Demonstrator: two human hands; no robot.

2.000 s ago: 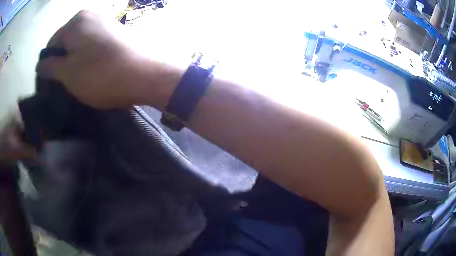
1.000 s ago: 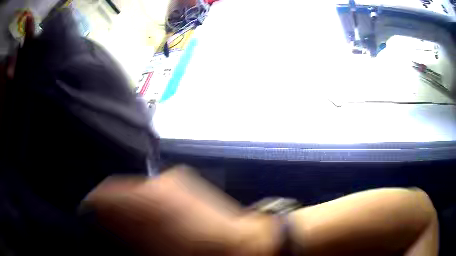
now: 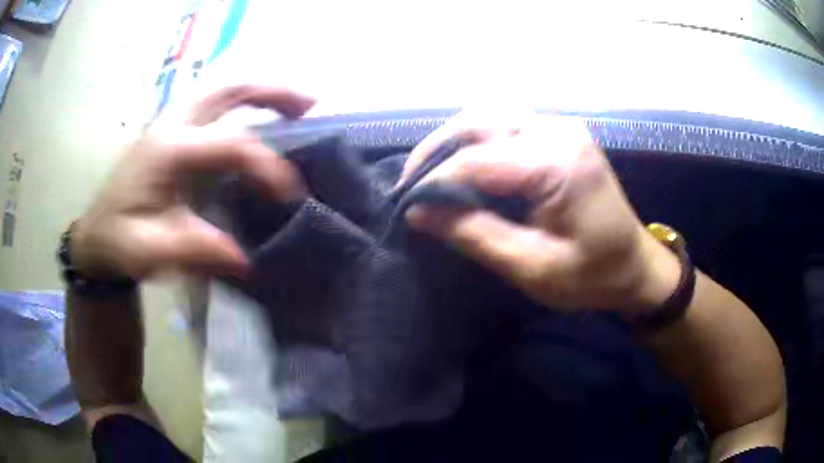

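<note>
Dark grey ribbed garment panels (image 3: 307, 271) hang in front of me, below the table edge, partly blurred. My right hand (image 3: 533, 208) grips a gathered dark edge of the panels between thumb and fingers. My left hand (image 3: 194, 185) is at the panels' left side, blurred, with thumb and fingers spread around a part of the cloth; whether it grips is hard to tell. A white strip (image 3: 239, 380) hangs below my left hand, beside the dark cloth.
The white machine table (image 3: 434, 54) has a tape measure edging (image 3: 723, 140) along its front. Pale crumpled material (image 3: 36, 357) lies at the lower left. Blue and red printed strips (image 3: 194, 45) lie at the table's upper left.
The view has turned down. Both hands are now visible at the dark cloth, which is nearer the centre. My right hand has moved up from the bottom edge.
</note>
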